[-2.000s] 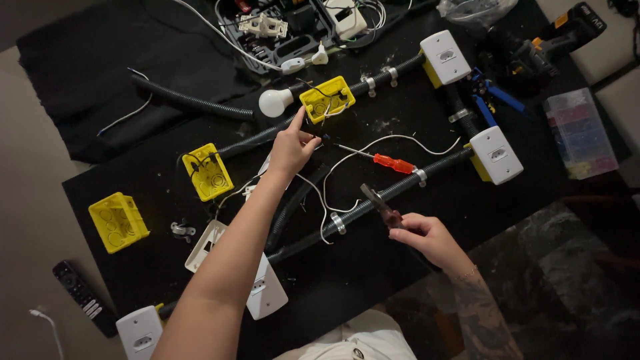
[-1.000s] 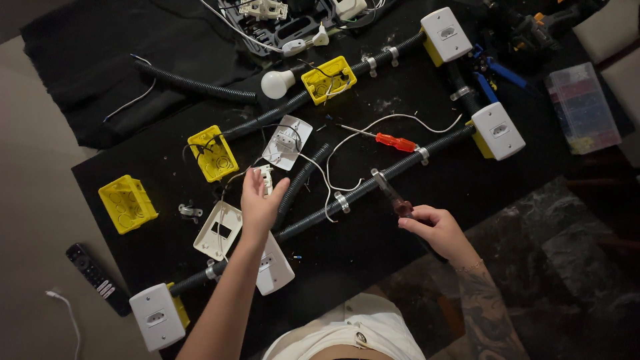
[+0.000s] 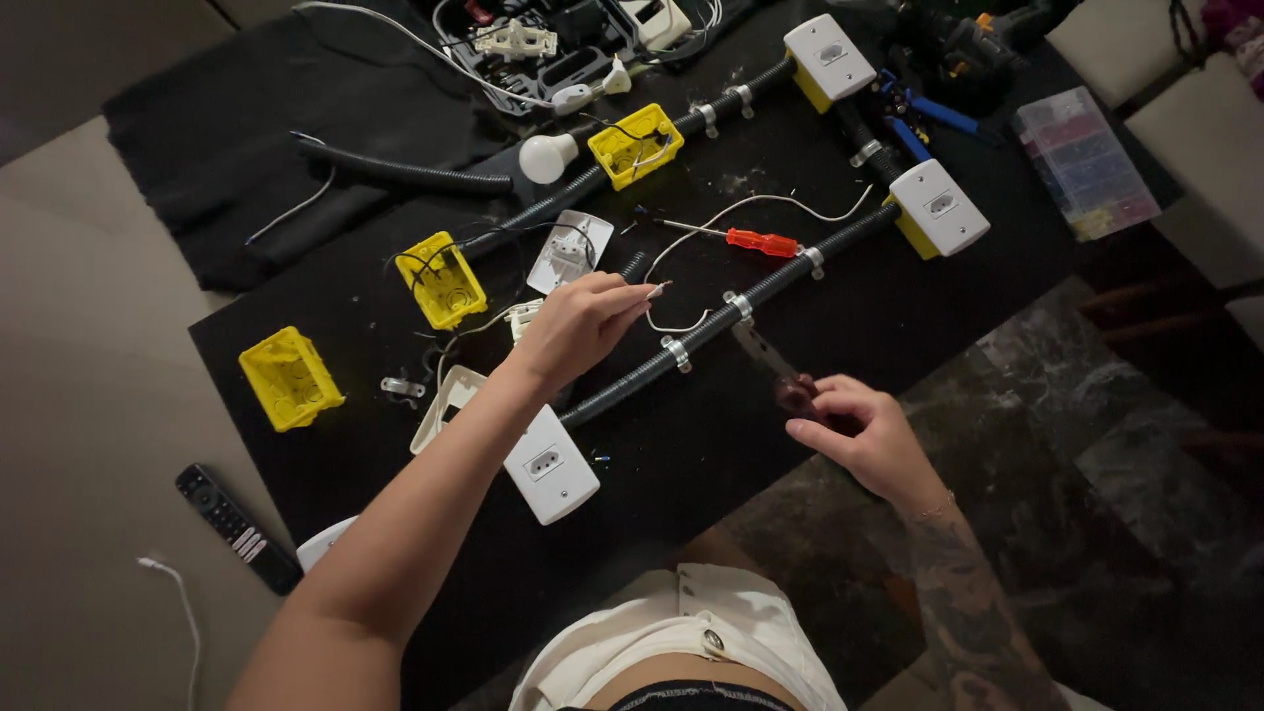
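My left hand pinches the end of a white wire between thumb and fingertips, above the black tabletop. My right hand holds a dark-handled hand tool, perhaps pliers, its metal end pointing up and left near a conduit clamp. Behind my left hand lie a white socket plate, seen from its back, and a white module, partly hidden. A loose white wire curves past a screwdriver with a red handle. Black wires come out of a yellow electrical box.
Black corrugated conduit links yellow boxes and white socket plates. Another yellow box has a light bulb beside it. A loose yellow box, a remote control, blue-handled pliers and a clear organizer case lie around.
My left hand went from the upper yellow box down to the white module, then right to the wire end it now pinches. My right hand still holds the tool.
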